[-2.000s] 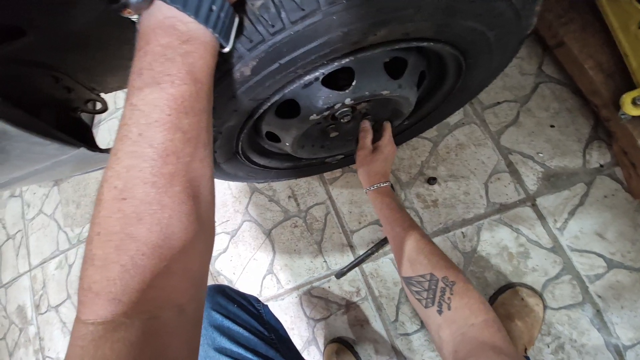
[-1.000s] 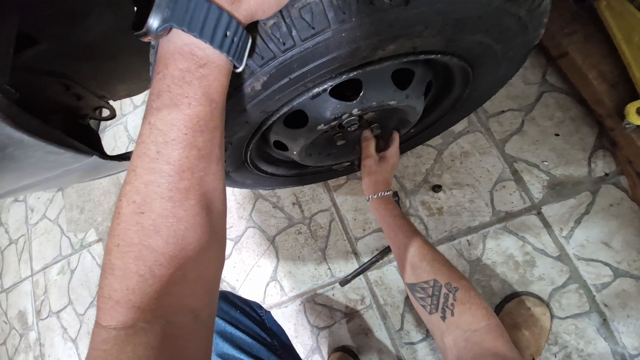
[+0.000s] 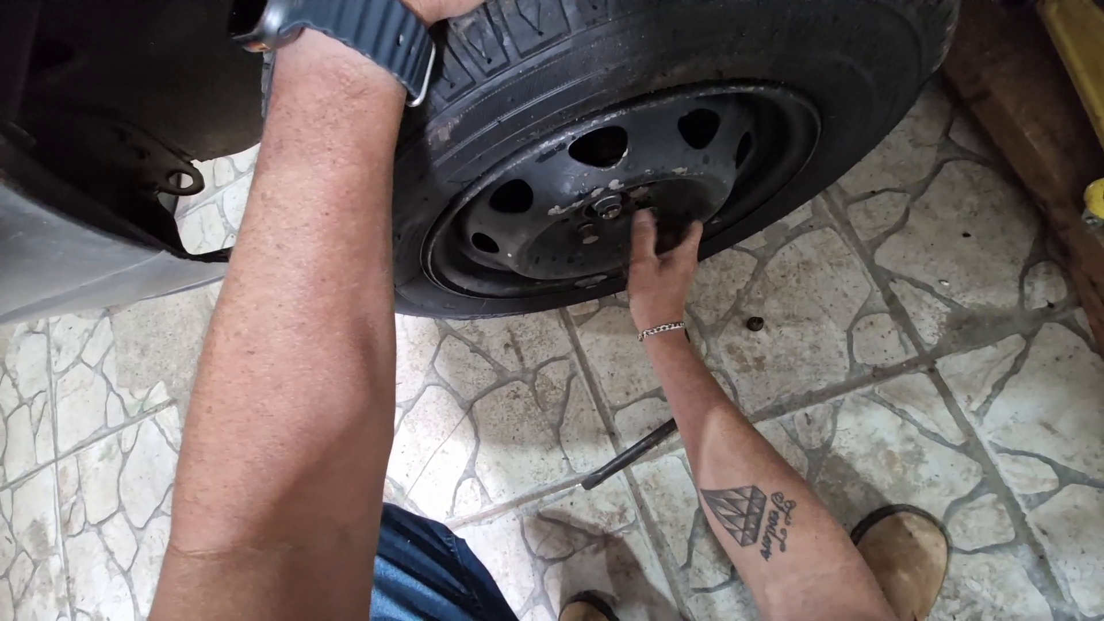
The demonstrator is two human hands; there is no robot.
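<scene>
A black steel wheel rim [image 3: 552, 228] with a rubber tire [image 3: 673, 52] fills the upper middle, the hub and bolt heads at its center. My right hand [image 3: 662, 259] reaches up to the hub, its fingertips at the lower right of the center; whether they pinch a bolt is hidden. One wheel bolt [image 3: 588, 233] shows just left of those fingers. My left hand [image 3: 444, 7] lies at the top of the tire tread, mostly cut off by the frame edge, below a wristwatch with a dark strap [image 3: 371, 39]. Its fingers are out of sight.
A dark metal bar [image 3: 630, 454] lies on the stone-patterned tile floor, partly behind my right forearm. A small dark round piece [image 3: 755, 323] rests right of my wrist. The car's body panel [image 3: 78, 250] is at left. Brown wood [image 3: 1026, 147] and yellow metal parts [image 3: 1078, 60] stand at right.
My right hand stays at the hub, its fingers shifting slightly over the bolt area. My left hand keeps its place on top of the tire. The view has drifted a little.
</scene>
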